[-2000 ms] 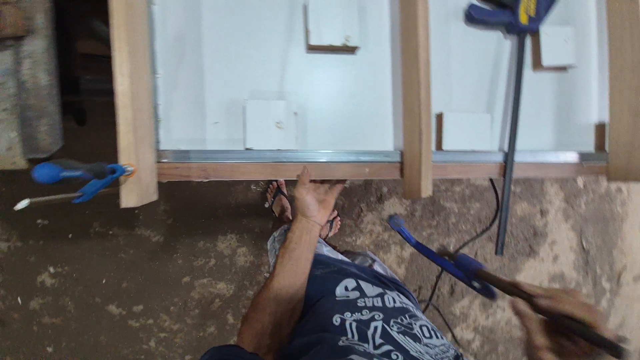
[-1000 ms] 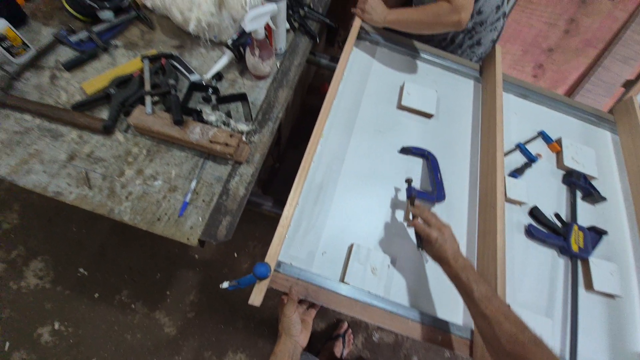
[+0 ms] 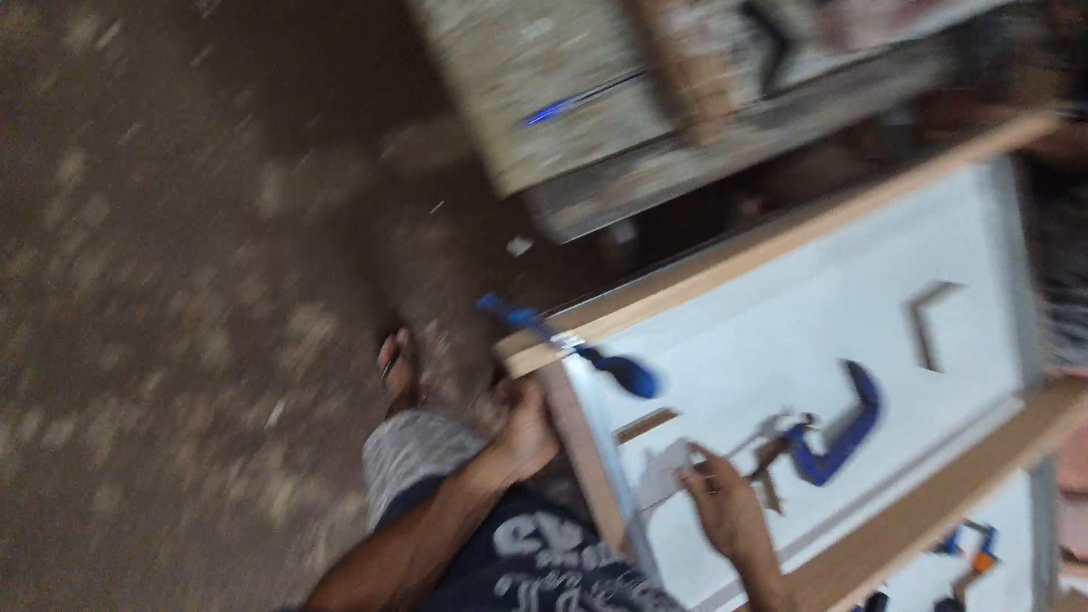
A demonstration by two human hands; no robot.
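My left hand [image 3: 529, 432] is at the outer side of the wooden frame [image 3: 586, 459], near its corner; its fingers are partly hidden by the wood. A small blue clamp [image 3: 616, 365] is fixed on that corner. My right hand [image 3: 718, 501] is over the white panel [image 3: 790, 297] inside the frame, its fingers slightly bent and apart, with nothing seen in them. Just beyond its fingers a blue clamp [image 3: 837, 433] lies on the panel. The view is blurred by motion.
A worn workbench [image 3: 552, 161] with a wooden block [image 3: 684, 76] and a blue pen [image 3: 552, 110] stands behind the frame. A smaller blue and orange clamp [image 3: 977, 552] lies in the second bay. Another person's arm [image 3: 1041, 140] shows at the far right.
The blue clamp has left my right hand and lies on the panel; one second ago that hand held it. My left hand remains at the frame's edge. The view has swung and turned strongly.
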